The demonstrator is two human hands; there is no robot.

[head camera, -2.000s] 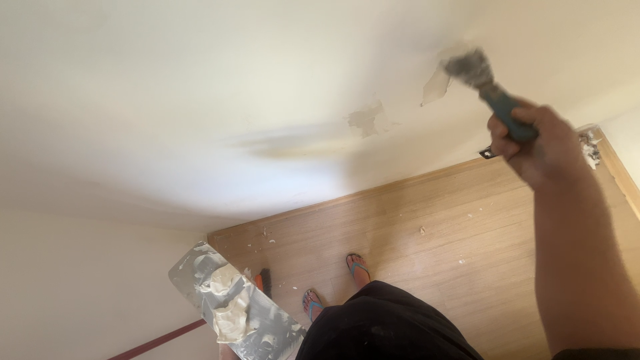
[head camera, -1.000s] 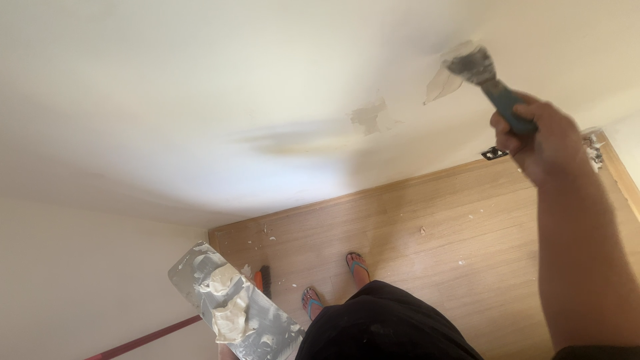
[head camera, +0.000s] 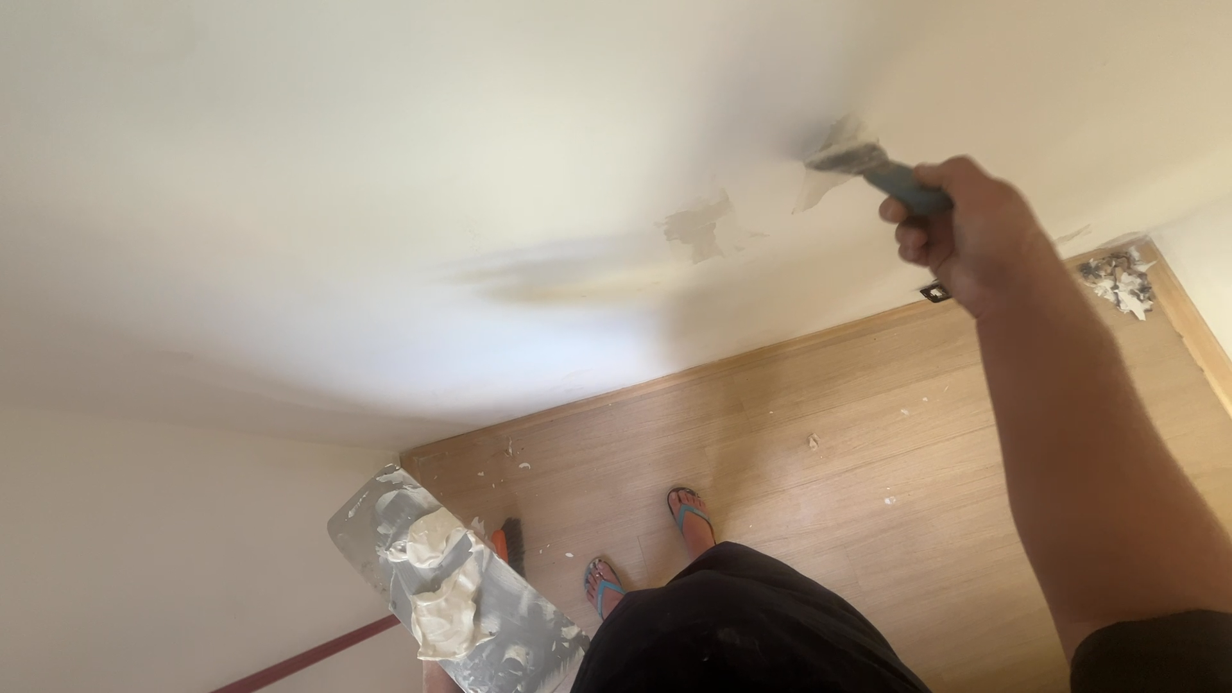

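My right hand is closed around the blue-green handle of a putty knife. The blurred blade lies at the white wall, over a darker patch of filler. Another greyish patch is on the wall to its left. At the lower left, a metal plastering trowel lies face up, bearing lumps of cream-coloured filler. A small part of my left hand shows under the trowel's lower edge; its fingers are hidden.
Below the wall is a wooden floor with scattered flakes. An orange brush lies near my sandalled feet. A heap of scraps is in the right corner, an outlet box low on the wall, and a dark red pole at lower left.
The putty knife has turned in my right hand, its handle now lying flatter, and the hand has shifted slightly lower. The loaded trowel has stayed in about the same place.
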